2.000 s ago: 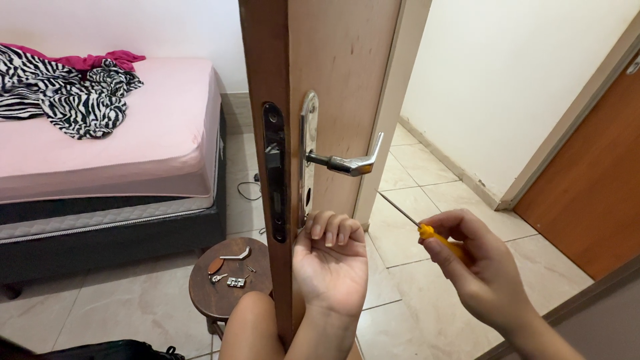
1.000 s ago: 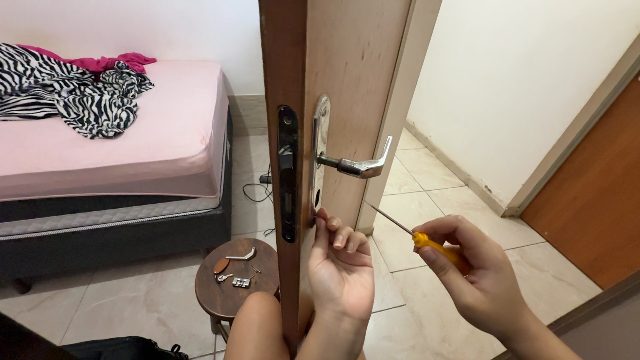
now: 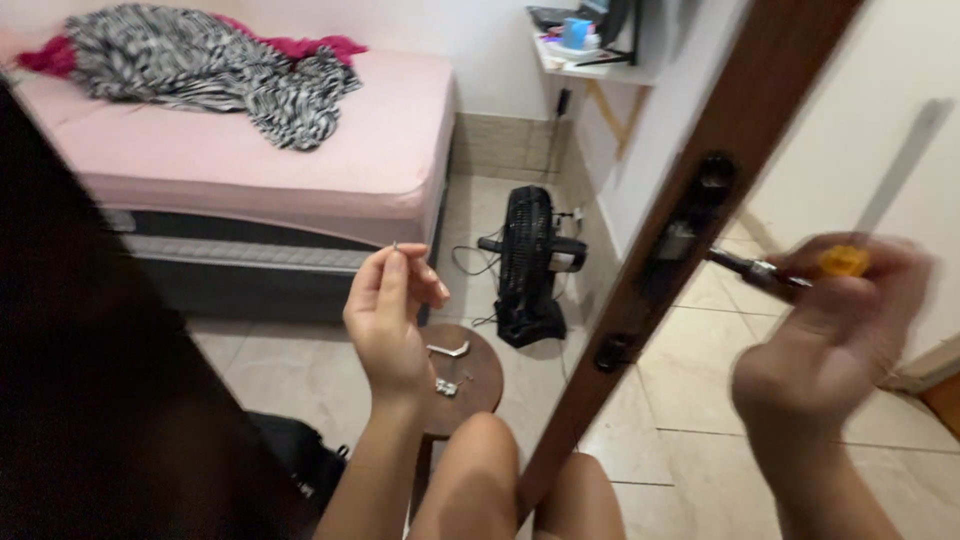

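Observation:
My left hand (image 3: 394, 322) pinches a tiny metal piece (image 3: 395, 245), perhaps a screw, between thumb and index finger, left of the door's edge. My right hand (image 3: 832, 322), blurred, grips a screwdriver by its yellow handle (image 3: 844, 261), the shaft pointing up and right. It is close to the metal door handle (image 3: 750, 270); whether they touch I cannot tell. A dark lock faceplate (image 3: 675, 240) is set in the edge of the brown wooden door (image 3: 559, 442). Below my left hand, a loose metal lever handle (image 3: 450, 349) and small metal parts (image 3: 447, 387) lie on a round wooden stool (image 3: 487, 375).
A black fan (image 3: 527, 262) stands on the tiled floor behind the stool, its cord beside it. A bed with a pink sheet (image 3: 390, 150) holds a zebra-print cloth (image 3: 300, 97). A wall shelf (image 3: 600, 71) is at the top. A black bag (image 3: 289, 450) lies lower left.
My left hand has left the plate below the door handle and is now on the door's other side, over the stool. My right hand has turned the screwdriver upward. The view has swung left.

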